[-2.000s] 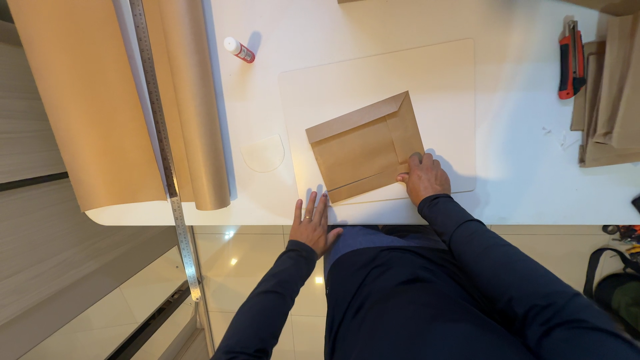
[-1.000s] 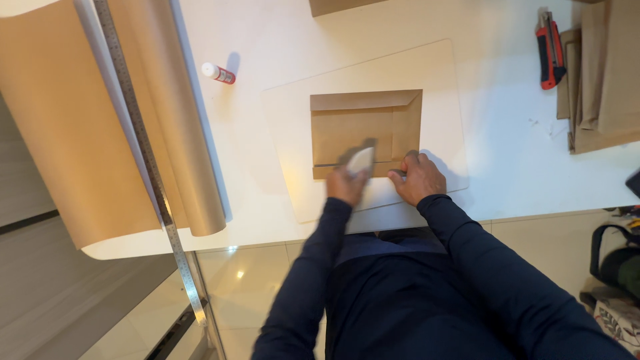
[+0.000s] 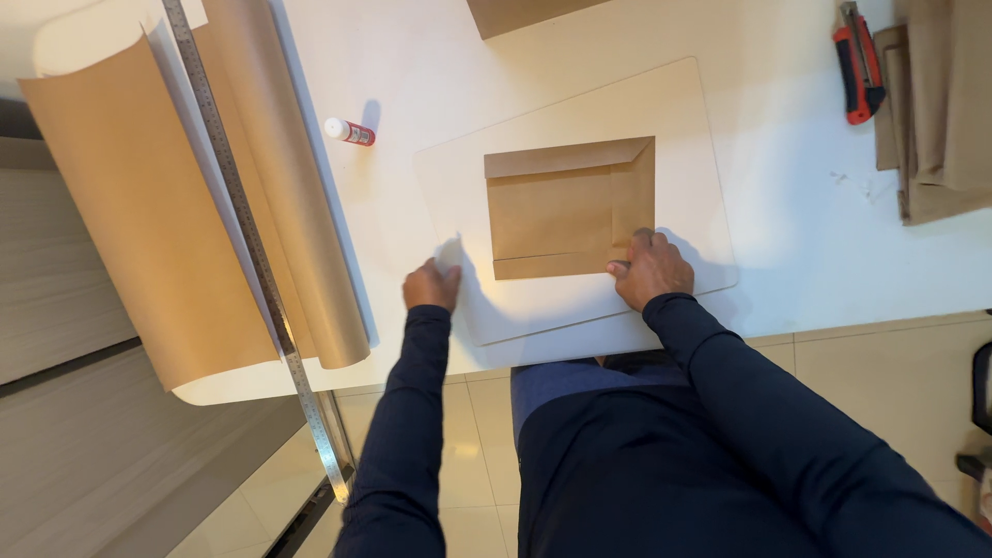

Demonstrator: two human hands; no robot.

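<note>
A folded kraft paper envelope (image 3: 554, 213) lies on a thin pale board (image 3: 682, 101) on the white table. My right hand (image 3: 655, 270) rests on its lower right corner, thumb and fingers pressing the paper. To the left of the envelope, my left hand (image 3: 432, 287) grips a translucent, pale flat piece (image 3: 449, 252), whose tip points up; its exact kind cannot be told. A gap separates this hand from the envelope. Along the envelope's top, right and bottom edges run folded strips.
At left, a steel ruler (image 3: 232, 174) lies over a large kraft paper roll (image 3: 287, 194) and overhangs the table edge. A glue stick (image 3: 350, 132) lies beside the roll. Far right are a red and black utility knife (image 3: 859, 66) and stacked brown paper (image 3: 945, 101). More brown paper (image 3: 527, 15) is at the top.
My left hand, flat at the table edge two seconds ago, was over the envelope's lower edge with the pale piece a second ago. It has since moved left, off the envelope.
</note>
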